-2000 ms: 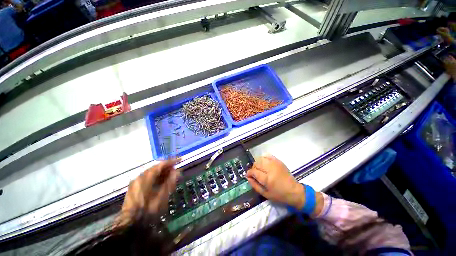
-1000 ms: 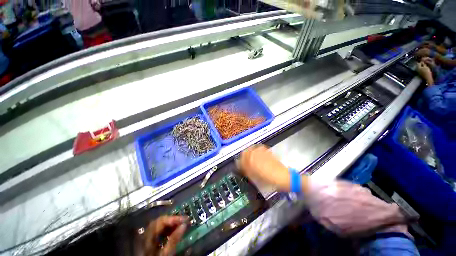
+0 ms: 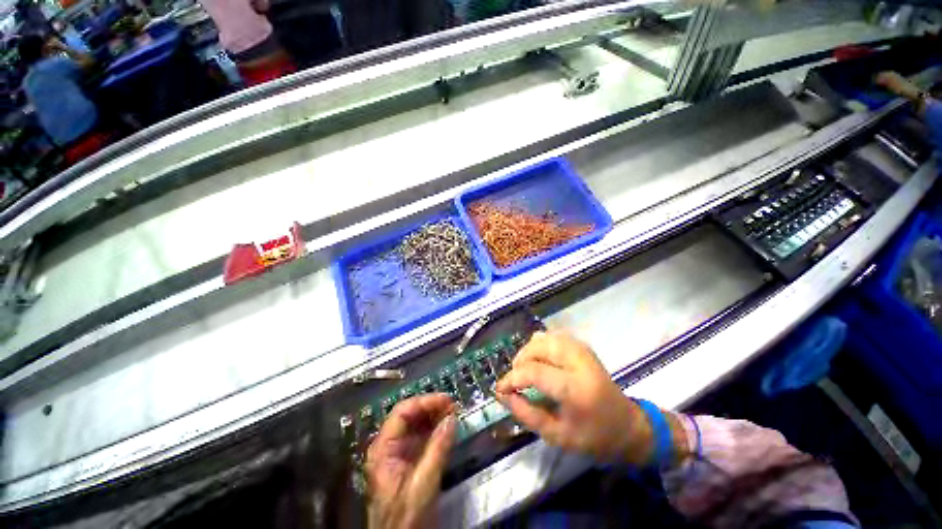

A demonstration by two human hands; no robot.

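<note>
The green circuit board panel [image 3: 408, 391] lies in its black carrier [image 3: 362, 393] on the conveyor in front of me. My left hand [image 3: 415, 455] is over the lower middle of the panel, thumb and forefinger nearly together. My right hand [image 3: 568, 398], with a blue wrist band [image 3: 655, 432], is over the panel's right part, fingertips pinched and pointing at the left hand. Whether either holds a component is too small to tell. Beyond the carrier are two blue trays, the left with silver leaded components [image 3: 442, 258], the right with orange ones [image 3: 522, 232].
A red tray [image 3: 262, 255] sits left of the blue trays. Another carrier with a board [image 3: 801, 222] lies farther right on the conveyor. A blue tote [image 3: 909, 300] is at the lower right. Other people are at the top left and far right.
My left hand has moved right over the panel. My right hand has come down from the carrier's far right corner to the panel. The camera view has shifted.
</note>
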